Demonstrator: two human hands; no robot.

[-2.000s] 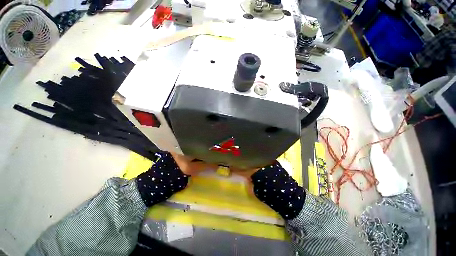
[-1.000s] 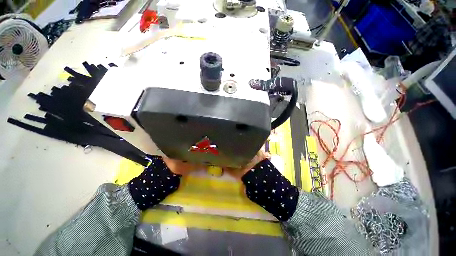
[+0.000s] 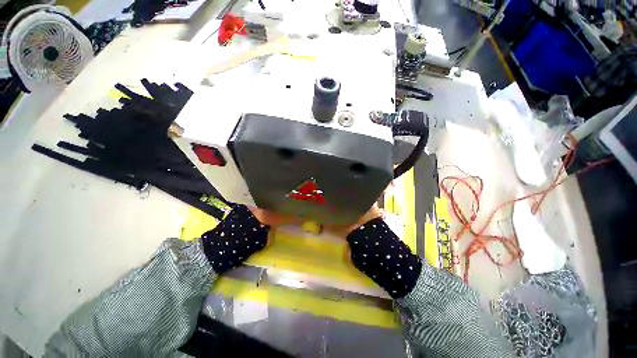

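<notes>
The white sewing machine with its dark grey head cover (image 3: 314,168) stands in front of me and hides the needle. My left hand (image 3: 264,218) and my right hand (image 3: 364,221) reach under the front of the cover from either side, with dark dotted cuffs at the wrists. The fingers are mostly hidden, and what they hold cannot be seen. A fanned pile of black straps (image 3: 129,143) lies left of the machine, one end close to my left wrist.
Yellow tape (image 3: 314,304) and clear plastic cover the near table; dark straps lie at its lower left. A row of rings (image 3: 444,241), red-orange cord (image 3: 482,241), white bundle (image 3: 536,241) and bag of rings (image 3: 534,321) are right. A fan (image 3: 50,53) stands rear left.
The view has shifted, so the machine sits further right than one second ago. Both hands remain under the head cover. No clear change in their hold shows.
</notes>
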